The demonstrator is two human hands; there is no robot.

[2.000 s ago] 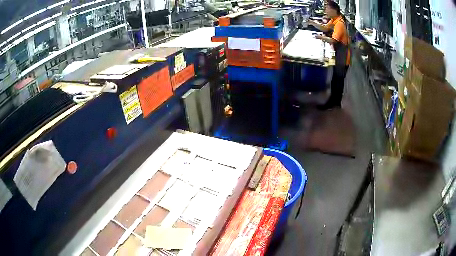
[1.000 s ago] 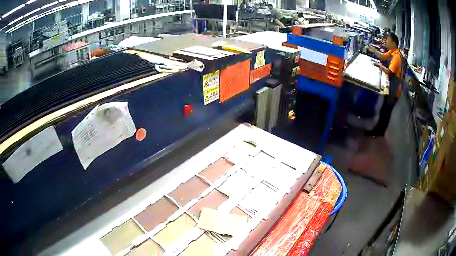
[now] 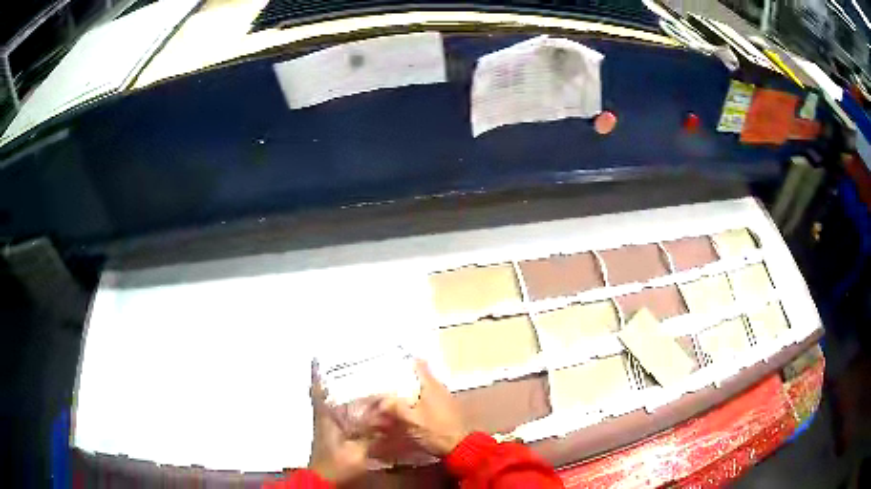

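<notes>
A small stack of white cut pieces (image 3: 368,377) is at the front of the white lay (image 3: 229,353), low in the view. My left hand (image 3: 334,441) is at its left side and my right hand (image 3: 432,415) at its right side, both bare with red sleeves, gripping it between them. The fingers are blurred where they meet under the near edge. To the right, a white lattice (image 3: 535,308) surrounds several emptied pockets showing tan and brown. A loose tan card piece (image 3: 657,346) lies askew on the lattice.
A dark blue beam (image 3: 382,153) with papers, labels and red buttons runs behind the lay. Red wrapping (image 3: 688,430) covers the front edge at right. A bit of blue shows at the lower left edge.
The view has swung left and down from the bed's far end to the lay in front. Both hands have come into view, holding the white stack. The other person is out of view.
</notes>
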